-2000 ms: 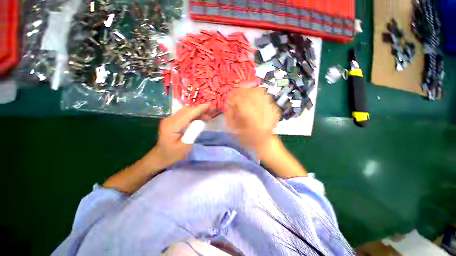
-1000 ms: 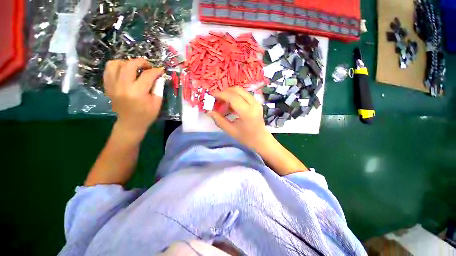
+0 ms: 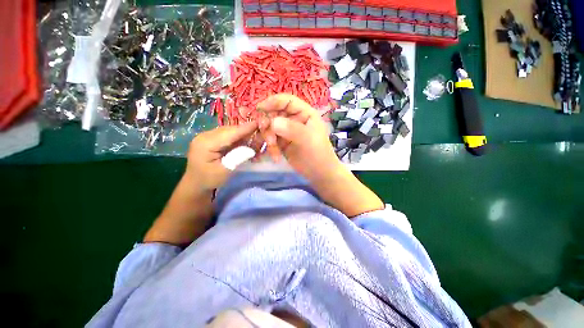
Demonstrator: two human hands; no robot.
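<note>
My left hand, with a white finger cot, and my right hand meet fingertip to fingertip at the near edge of the red strips. A small part shows between the fingertips, mostly hidden; it looks like a metal fitting, too small to be sure. Dark rectangular pieces lie loose right of the strips on a white sheet. Metal fittings lie tangled on clear plastic at the left.
A red tray with rows of grey blocks lies beyond the piles. A black and yellow cutter lies at the right, beside a clear scrap. Brown cardboard bears dark pieces. Another red tray is far left.
My left hand has moved from the metal fittings back to the right, to meet my right hand. The pale piece seen at my right fingertips a second ago is now mostly hidden.
</note>
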